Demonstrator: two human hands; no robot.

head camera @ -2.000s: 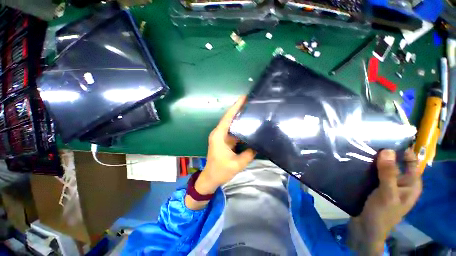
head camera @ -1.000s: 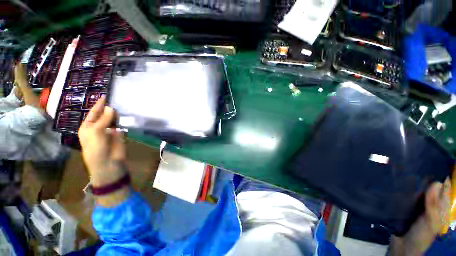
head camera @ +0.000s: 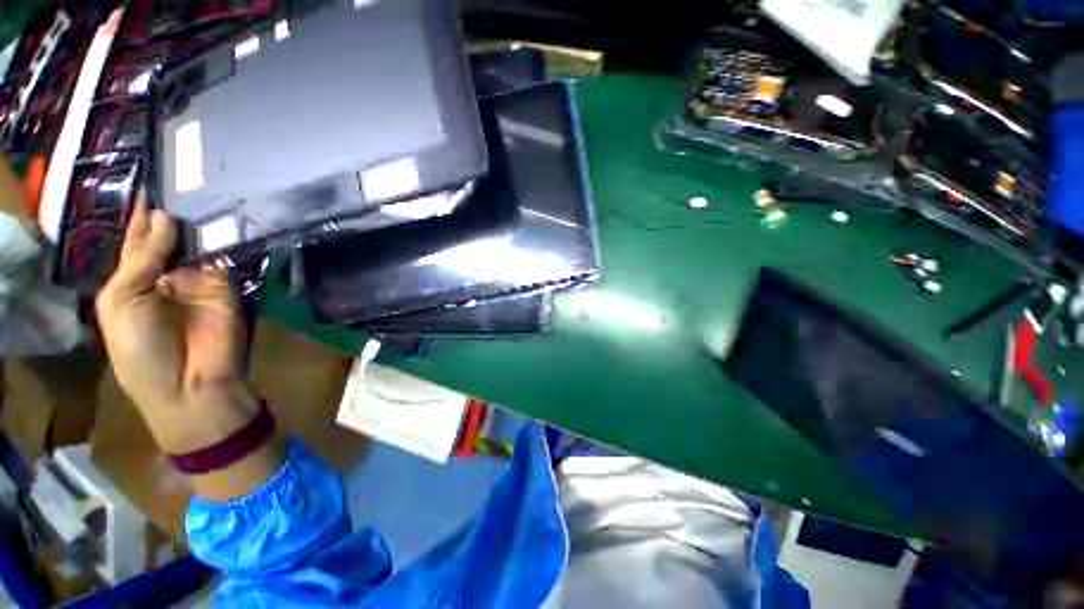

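Observation:
My left hand (head camera: pixel 178 327) grips the near-left corner of a back cover (head camera: pixel 315 119), a dark grey panel with several white stickers, held tilted above stacked tablets. The stacked tablets (head camera: pixel 535 179) are glossy black and lie at the left of the green mat (head camera: pixel 630 393). A dark tablet or panel (head camera: pixel 856 393), blurred, slants at the right over the mat. My right hand (head camera: pixel 1066 591) is only a dark blurred patch at the lower right corner, so its hold cannot be made out.
Blister trays with boards (head camera: pixel 761 101) stand at the rear right. Small loose parts (head camera: pixel 918 271), a black pen-like tool (head camera: pixel 989 309) and red pieces (head camera: pixel 1032 363) lie at the right. Red-black trays (head camera: pixel 107 155) are at the far left, with another person's sleeve (head camera: pixel 36 286).
My left hand has lifted the sticker-bearing panel off the stack, up and left, uncovering the glossy tablets. The dark slab at the right is now seen more edge-on, and my right hand is mostly out of view.

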